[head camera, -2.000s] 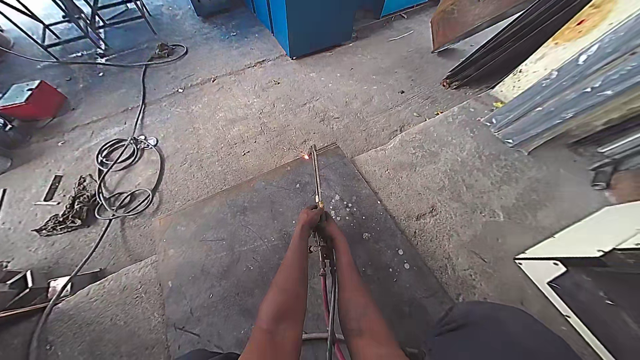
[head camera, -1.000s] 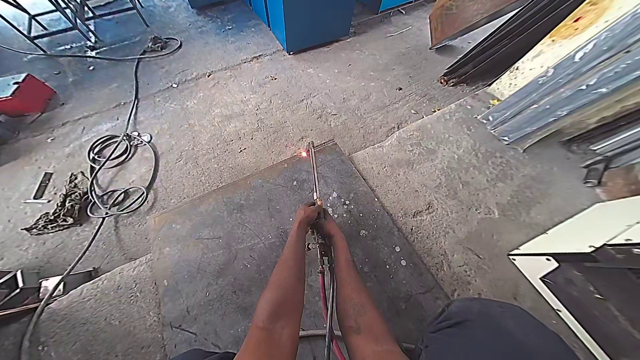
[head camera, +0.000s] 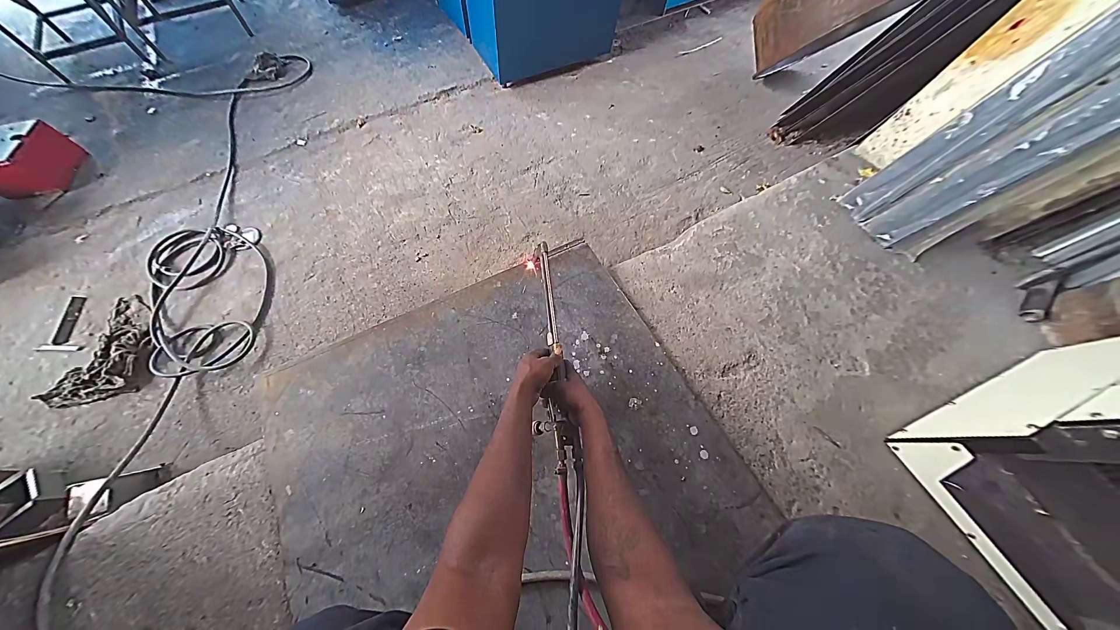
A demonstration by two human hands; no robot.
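My left hand (head camera: 535,371) and my right hand (head camera: 570,392) are closed together around an oxy-fuel cutting torch (head camera: 549,302), the left slightly ahead. The torch points away from me, its head over the far edge of a flat dark steel plate (head camera: 394,429). An orange-red glow with sparks (head camera: 532,263) shows at that edge, just left of the torch head. A red hose (head camera: 565,507) and a dark hose (head camera: 575,560) run back from the torch valves between my forearms. My palms and the torch grip are partly hidden.
Coiled cable (head camera: 188,262) lies on the concrete floor at left, beside a crumpled net-like rag (head camera: 105,359). Farther off are a red box (head camera: 44,162) and a blue metal cabinet (head camera: 551,39). Metal profiles (head camera: 980,131) lie at upper right; a cream metal frame (head camera: 989,402) is at right.
The glow has shifted slightly left along the plate's far edge, away from the torch head. Both hands stay on the torch throughout.
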